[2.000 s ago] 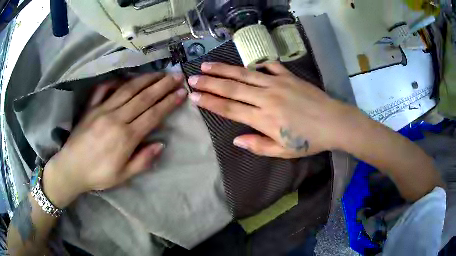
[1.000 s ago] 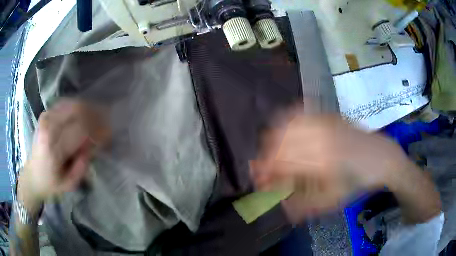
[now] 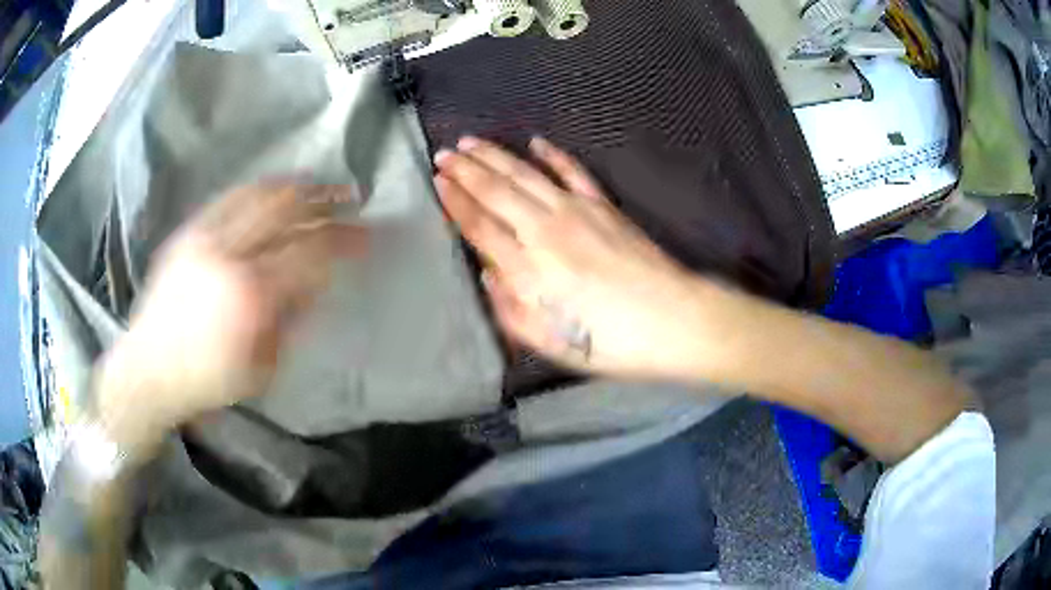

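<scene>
A grey-beige garment panel (image 3: 392, 311) lies under the sewing machine head (image 3: 398, 29) at the top. A dark brown striped cloth (image 3: 657, 150) lies to its right, and the edge between them runs up to the presser foot (image 3: 398, 78). My right hand (image 3: 553, 254) lies flat on the dark cloth beside that edge, fingers slightly apart. My left hand (image 3: 242, 288) is blurred over the beige panel at the left; whether it grips cloth cannot be told.
A blue plastic bin (image 3: 813, 461) with grey cloth stands at the right. Part of another machine (image 3: 830, 75) and a white table with a printed ruler (image 3: 887, 167) are at the upper right. Olive cloth (image 3: 997, 115) hangs at the far right.
The dark cloth now spreads wider to the right, and the yellow-green piece no longer shows. My right hand has moved up and left onto the cloth; my left hand has moved right over the panel.
</scene>
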